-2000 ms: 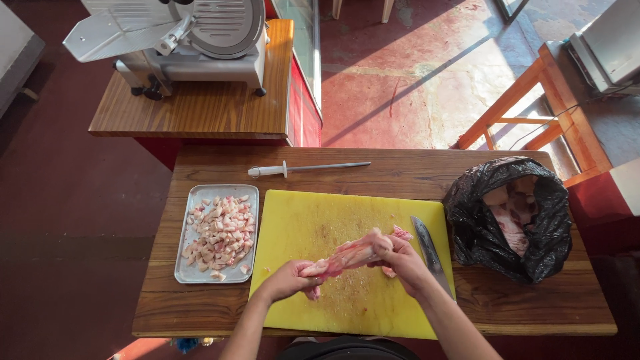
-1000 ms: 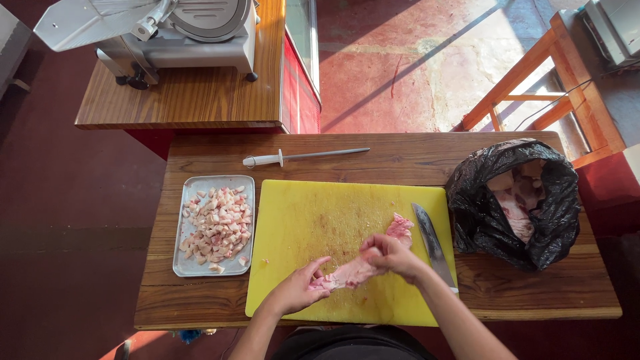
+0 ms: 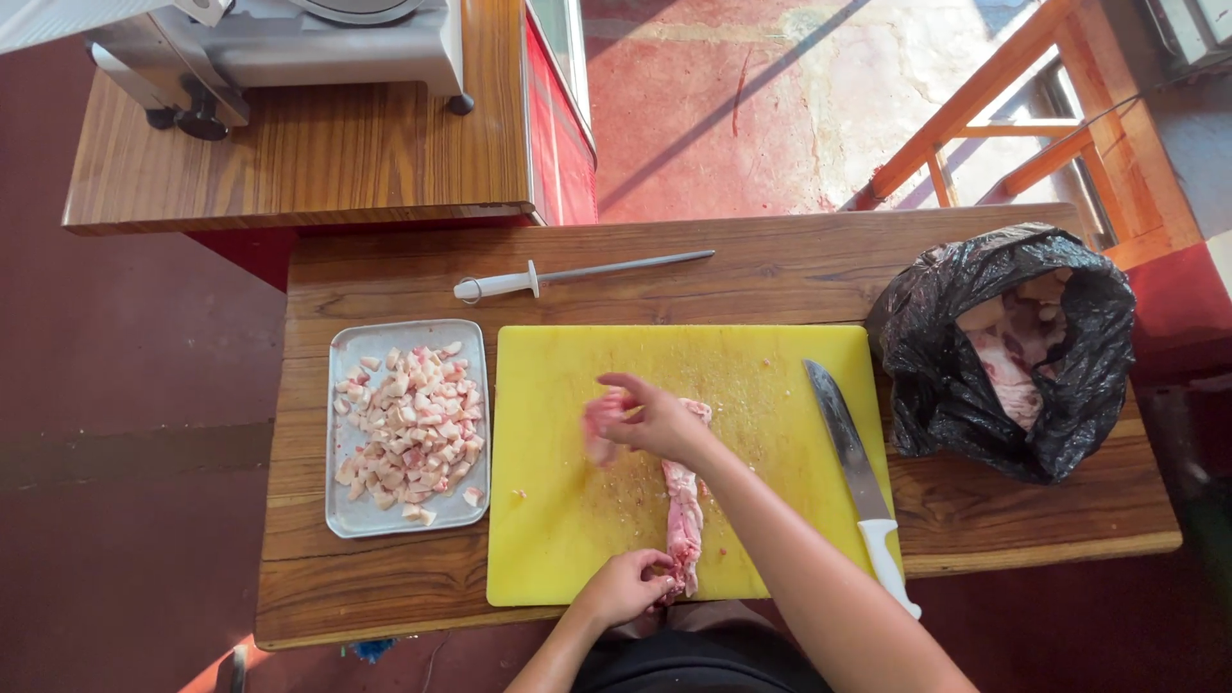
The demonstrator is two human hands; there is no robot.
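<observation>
A strip of raw meat [image 3: 683, 525] lies lengthwise on the yellow cutting board [image 3: 568, 356], its near end at the board's front edge. My left hand [image 3: 626, 584] pinches that near end. Above the board, my right hand [image 3: 654, 421] holds a small piece of raw meat [image 3: 602, 430], blurred by motion; my forearm passes over the board right of the strip. A knife with a white handle [image 3: 849, 452] rests along the board's right side, its blade pointing away. Diced pale meat [image 3: 414, 423] fills much of a metal tray [image 3: 334, 433] left of the board.
A honing steel [image 3: 577, 274] with a white handle lies behind the board. To the right stands a black plastic bag [image 3: 924, 385] holding raw meat [image 3: 1006, 375]. A metal slicing machine [image 3: 337, 58] sits on a wooden counter [image 3: 366, 164] beyond the table [image 3: 404, 260].
The meat strip, held slantwise between both hands before, now lies lengthwise on the board. My right hand has moved left with a small piece; my left hand is at the strip's near end.
</observation>
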